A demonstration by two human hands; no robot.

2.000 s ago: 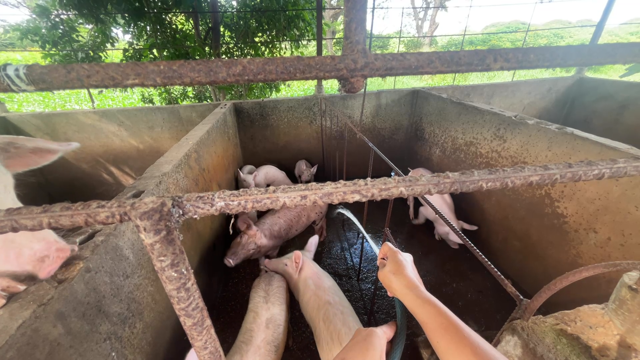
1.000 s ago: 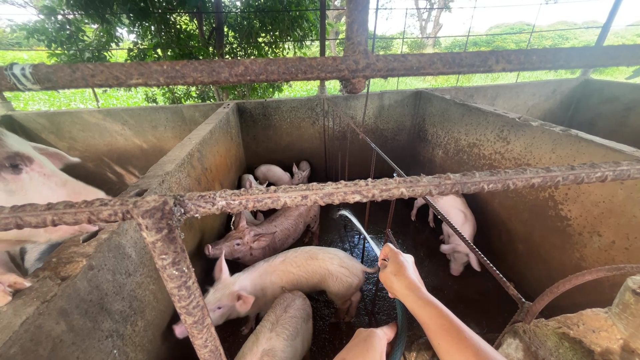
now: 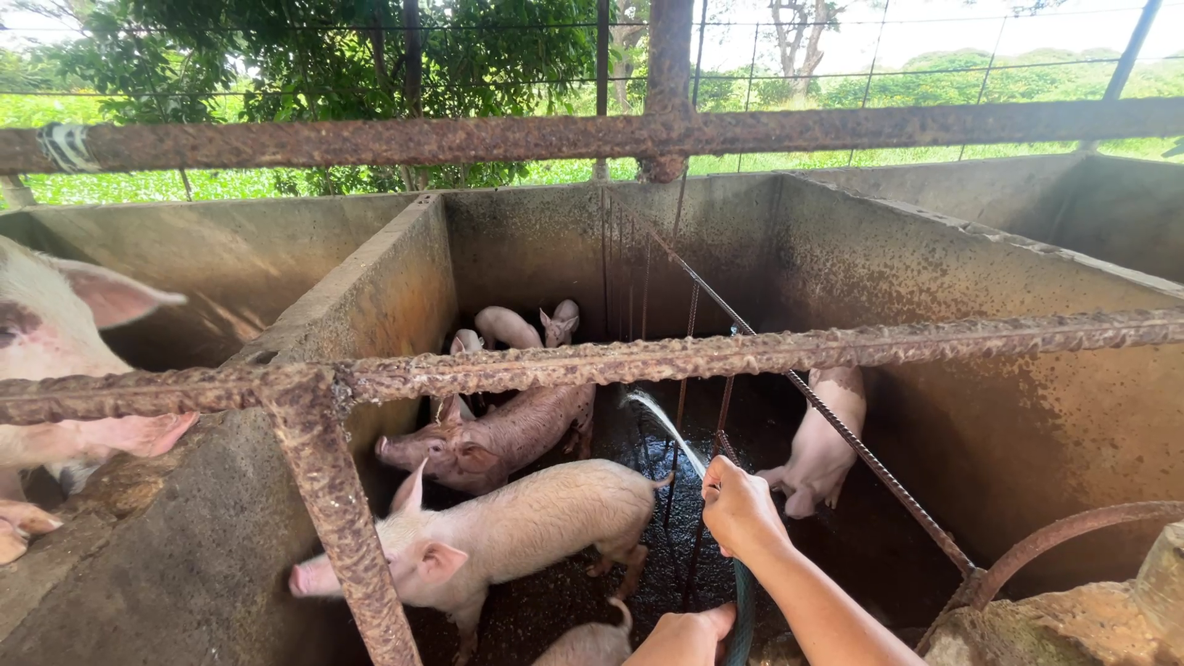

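My right hand (image 3: 738, 507) is closed around the end of a green hose (image 3: 743, 606), and a stream of water (image 3: 668, 427) arcs from it onto the dark wet floor of a concrete pen. Lower down, my left hand (image 3: 686, 636) is closed on the same hose, partly cut off by the frame's bottom edge. A pale pig (image 3: 546, 518) stands left of the hose, its snout behind a rusty post. Behind it is a muddy pig (image 3: 518, 430). Another pig (image 3: 826, 444) is to the right, head lowered.
A rusty rebar rail (image 3: 740, 356) crosses before me, with a thicker pipe (image 3: 518, 139) beyond. Concrete walls (image 3: 971, 305) divide the pens. A large pig (image 3: 55, 324) leans over the left wall. A slanting rebar (image 3: 860, 449) and rough stone (image 3: 1064, 620) are at right.
The pale pig in the middle has turned from facing the back to facing left. The large pig at the left has moved further into view. Both hands stay on the hose.
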